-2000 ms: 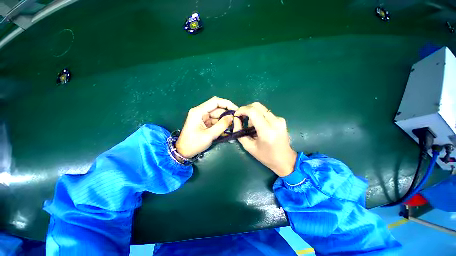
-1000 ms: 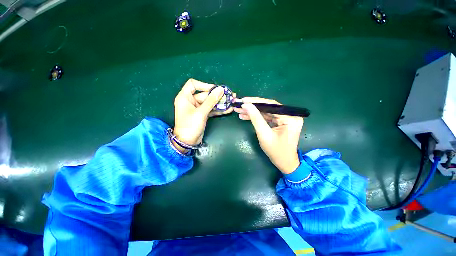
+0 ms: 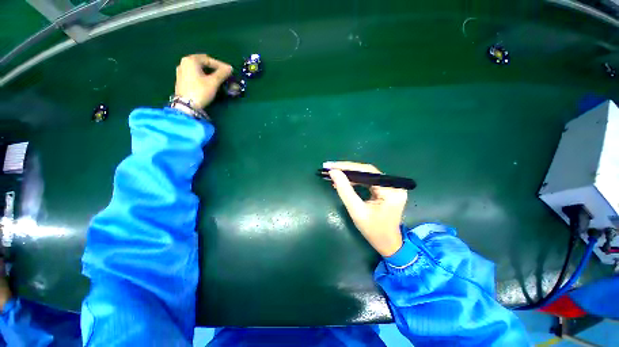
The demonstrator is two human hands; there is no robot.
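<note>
My left hand (image 3: pixel 201 80) is stretched out over the far strip of the green surface. Its thumb and finger are pinched at the left edge of a dark round part (image 3: pixel 235 87), slightly blurred and partly hidden by the fingertips. A second round part (image 3: pixel 252 66) with a yellowish centre lies beside it, at its upper right. My right hand (image 3: pixel 370 196) holds a slim black hand tool (image 3: pixel 380 179) above the nearer surface, its narrow tip pointing left.
More round parts lie on the far strip, at left (image 3: pixel 100 113), at right (image 3: pixel 498 54) and at the far right edge. A white metal box (image 3: pixel 584 156) with black and blue cables stands at right. A curved metal rail (image 3: pixel 129 24) runs behind.
My left hand has moved away from my right hand to the far left with the round part. My right hand still holds the tool, slightly lower in view.
</note>
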